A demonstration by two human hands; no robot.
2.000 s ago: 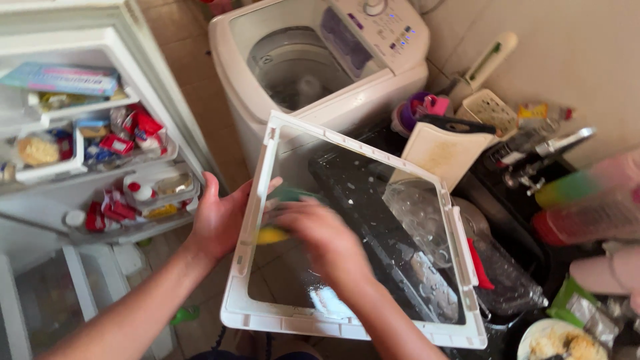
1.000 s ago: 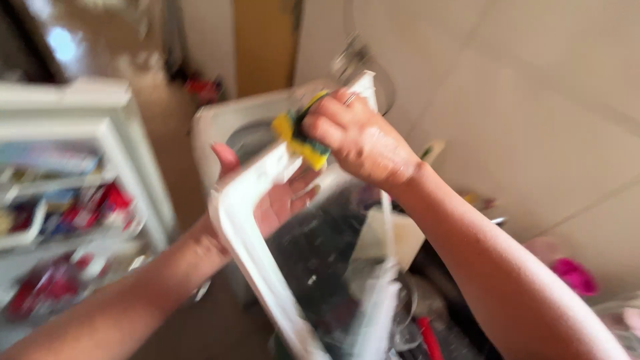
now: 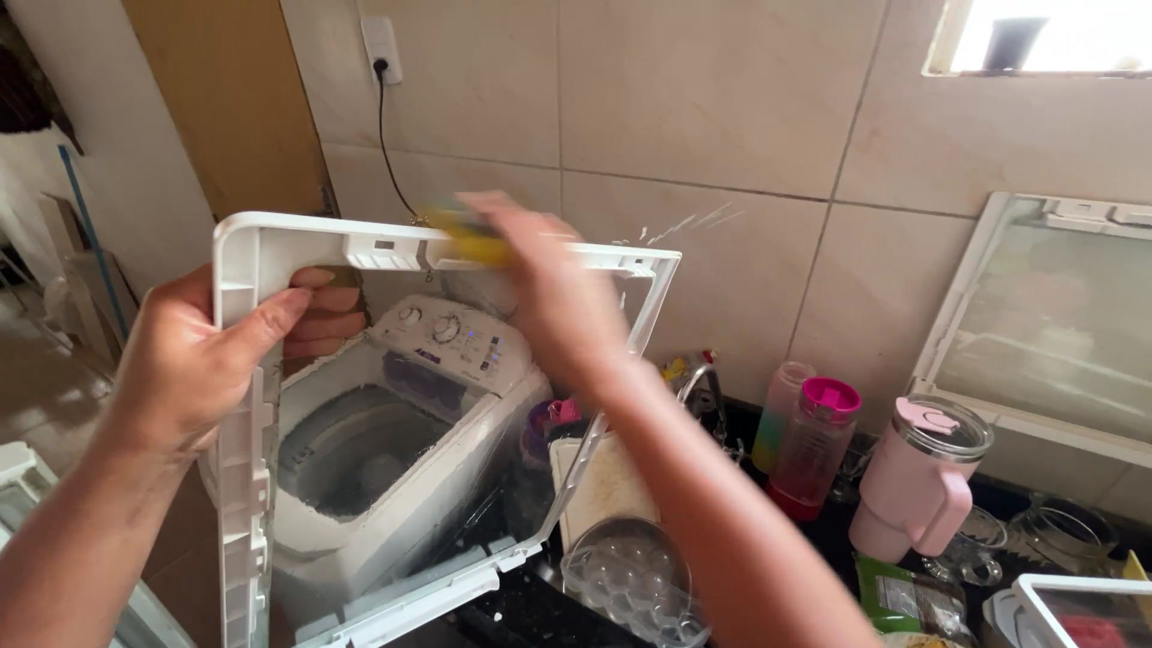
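A glass refrigerator shelf with a white plastic frame (image 3: 241,432) is held upright and tilted before me. My left hand (image 3: 216,351) grips its left side near the upper corner, thumb on the frame and fingers seen through the glass. On the top edge, my right hand (image 3: 549,279), blurred by motion, presses a yellow and green sponge (image 3: 463,236) against the frame. Drops streak the tiled wall just right of that hand.
Behind the shelf stands a top-loading washing machine (image 3: 405,450). At right, a pink tumbler (image 3: 913,477), a pink-lidded bottle (image 3: 814,441) and a clear egg tray (image 3: 630,576) crowd the dark counter. Another framed glass shelf (image 3: 1035,315) leans against the wall.
The shelf was lower and flatter two seconds ago and is now raised more upright. The sponge has moved from the glass to the top edge. The view has swung toward the wall.
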